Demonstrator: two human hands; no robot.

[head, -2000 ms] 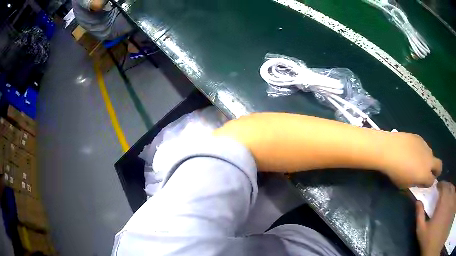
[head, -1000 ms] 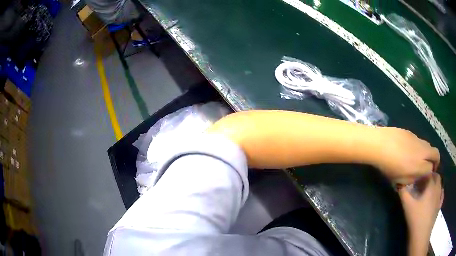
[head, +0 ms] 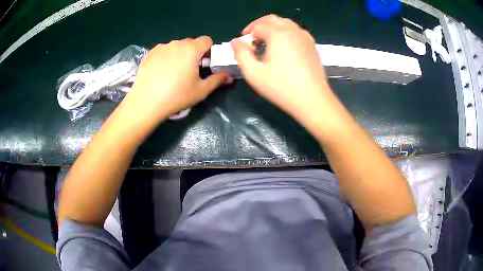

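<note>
A long white power strip (head: 370,63) lies across the green worktop, looking closed along its visible right part. My left hand (head: 172,74) is at its left end, thumb and forefinger on either side of the cord end. My right hand (head: 286,58) is over the strip's left part with fingers curled in. A small white bit and a dark spot show between its fingers; I cannot tell what they are. The coiled white cord (head: 77,90) lies in a clear plastic bag (head: 132,53) left of my left hand, which hides part of it.
A blue round object (head: 384,7) is at the top right. A flat white piece with a brown-grey band (head: 414,38) and an irregular white piece (head: 437,43) lie beyond the strip's right end. Stacked white covers (head: 465,79) stand at the right edge. Clear bagging with white parts (head: 426,196) hangs below.
The view has swung right and now faces the worktop squarely. The strip and both hands are now central. My hands, earlier close together or overlapping, are now apart along the strip's left part.
</note>
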